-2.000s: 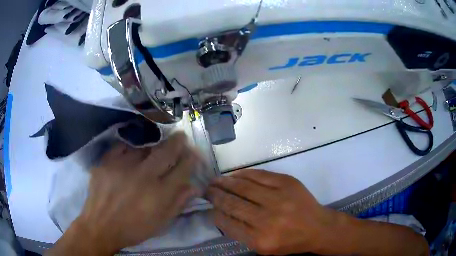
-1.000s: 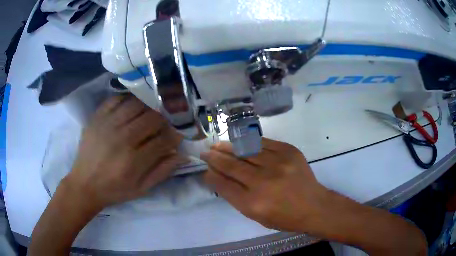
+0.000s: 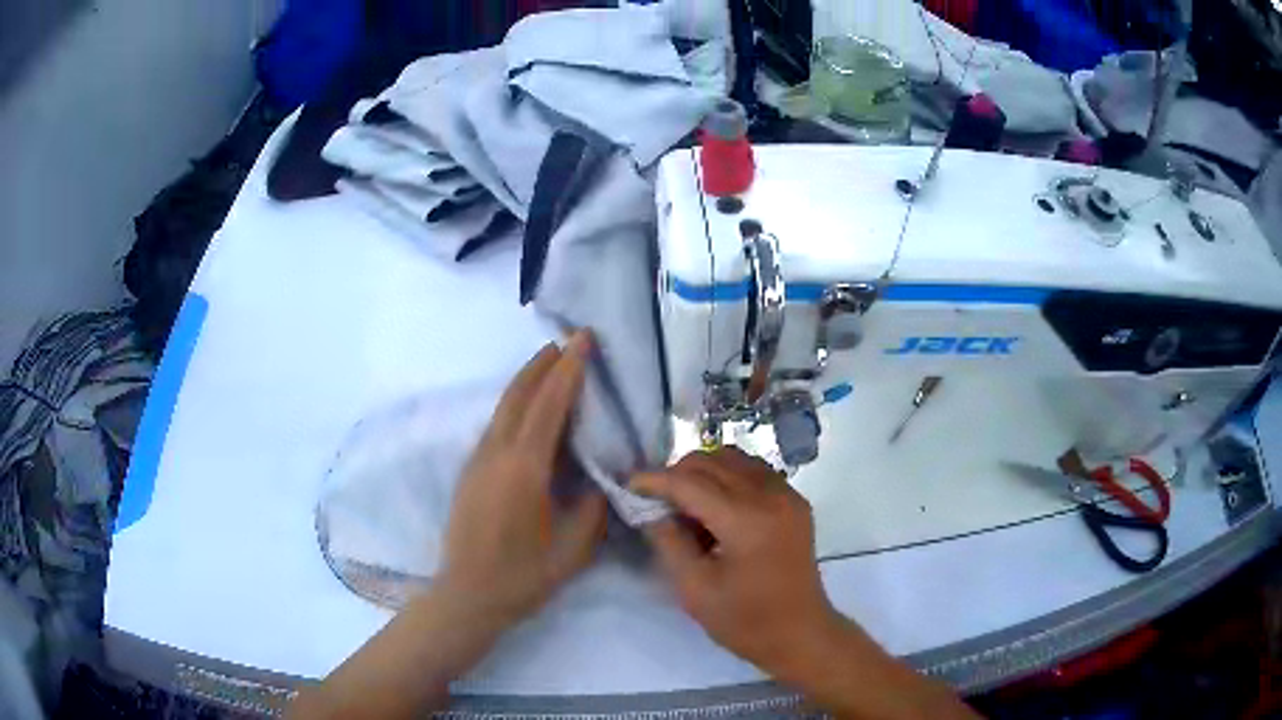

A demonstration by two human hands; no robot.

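A garment panel [image 3: 612, 296], pale grey with a dark folded edge, runs from behind the machine's left side down to my hands. Its lower left part lies spread on the table. My left hand [image 3: 520, 485] rests on the panel, fingers pointing up along its left side. My right hand [image 3: 738, 542] pinches the panel's seam edge [image 3: 636, 504] between thumb and fingers, just left of and in front of the needle. The sewing machine [image 3: 872, 338] stands right of the panel. The needle area is partly hidden by my right hand.
Scissors [image 3: 1125, 521] with red and black handles lie right on the table [image 3: 281, 408]. Thin tweezers or an awl [image 3: 917, 405] lie on the machine bed. Stacked grey pieces [image 3: 422, 141] are at the back left. A red thread cone [image 3: 727, 162] stands on the machine; a pale green bundle [image 3: 860, 85] is behind.
The view has pulled back, showing more behind the machine. The panel now stretches up along the machine's left side. My left hand's fingers now point upward, and my right hand pinches the seam edge.
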